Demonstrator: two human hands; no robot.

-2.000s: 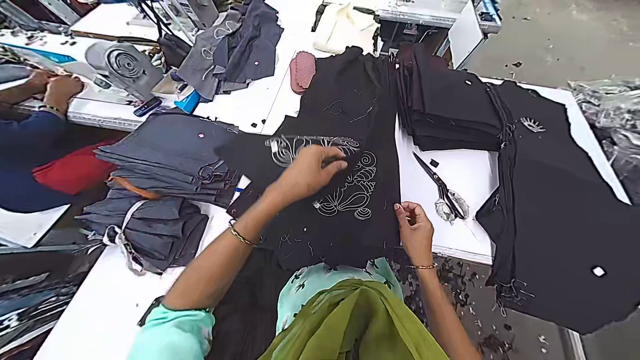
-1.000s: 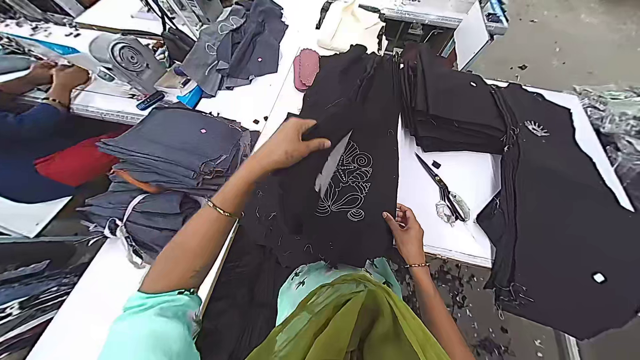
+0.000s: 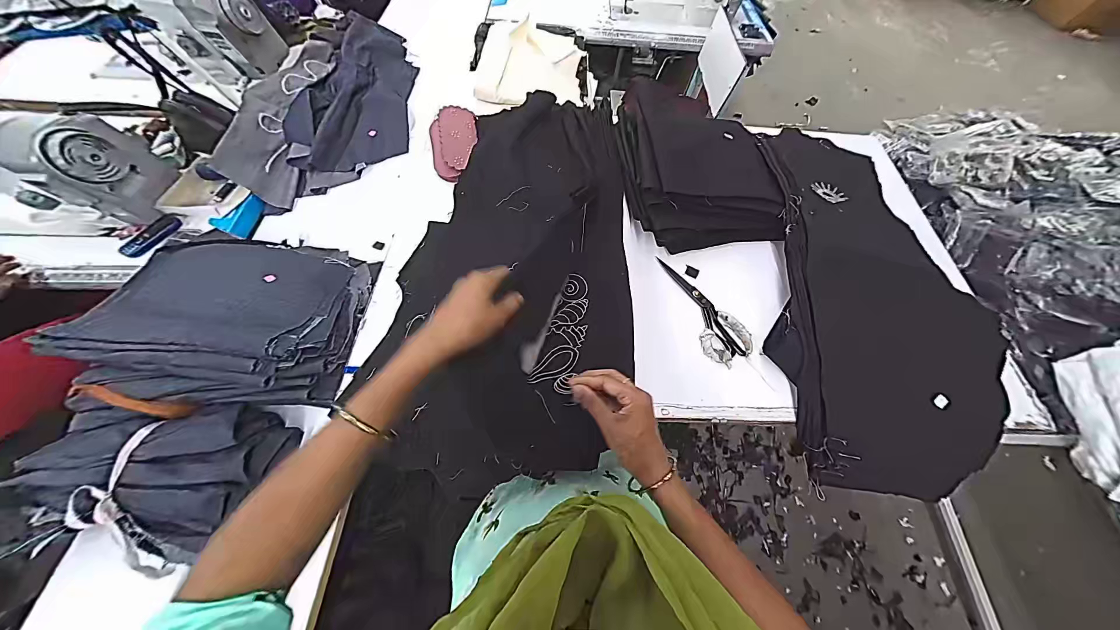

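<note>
Black cloth panels (image 3: pixel 490 394) lie in front of me, with white line embroidery (image 3: pixel 569 324) showing beside a turned-over edge. My left hand (image 3: pixel 477 311), slightly blurred, is over the cloth left of the embroidery; its thumb stands apart, and whether its fingers grip the fabric is unclear. My right hand (image 3: pixel 617 416) is at the embroidery's lower end, thumb and forefinger close together; what lies between them cannot be made out. To the right, black-handled scissors (image 3: pixel 713 319), their loops wrapped in pale material, rest on the white table (image 3: pixel 656 337).
Grey cloth stacks (image 3: pixel 219 306) and a tied bundle (image 3: pixel 184 464) are at left. Folded black cloth (image 3: pixel 717 175) and a large black panel (image 3: pixel 901 324) lie right. A pink oval item (image 3: pixel 455 140), sewing machines (image 3: pixel 96 166) and plastic-wrapped goods (image 3: pixel 1024 192) stand farther off.
My right hand has left the cloth's right edge and moved left to the lower embroidery. The flap near my left hand now covers part of the pattern seen two seconds ago. The view has shifted.
</note>
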